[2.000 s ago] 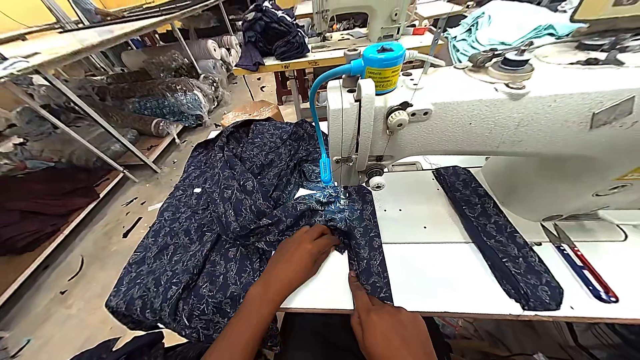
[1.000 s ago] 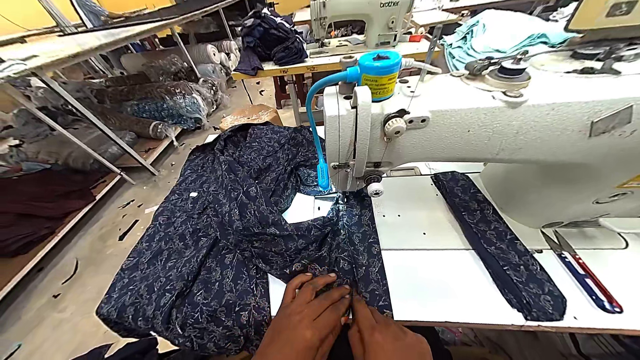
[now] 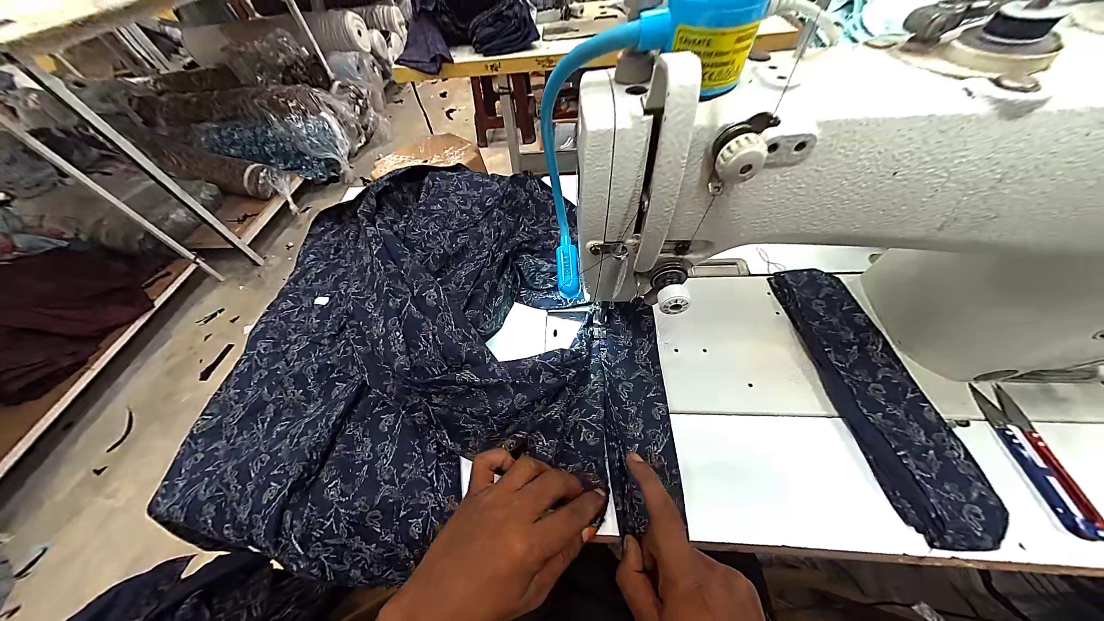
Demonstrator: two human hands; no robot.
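Observation:
Navy floral fabric (image 3: pixel 345 405) lies bunched on the sewing table and runs under the presser foot (image 3: pixel 599 315) of a white industrial sewing machine (image 3: pixel 862 155). My left hand (image 3: pixel 517 526) pinches the fabric's edge near the table's front edge, left of a narrow strip. My right hand (image 3: pixel 681 552) holds the lower end of that strip (image 3: pixel 638 397), index finger extended along it, thumb at its left edge. A blue flexible lamp (image 3: pixel 567 267) lights the needle area. To the right lie a folded strip of the same fabric (image 3: pixel 888 405) and thread snips (image 3: pixel 1039 466) with red and blue handles.
The white table's front edge (image 3: pixel 828 557) runs below the folded strip. At the left stands a rack (image 3: pixel 112 147) with plastic-wrapped fabric rolls (image 3: pixel 267 129) and maroon cloth (image 3: pixel 69 319). Another table (image 3: pixel 552 56) with dark cloth stands behind. Scraps are scattered on the floor (image 3: pixel 172 362).
My left hand has moved down from beside the presser foot to the fabric edge near the table's front. My right index finger now lies extended on the strip. The view has moved closer.

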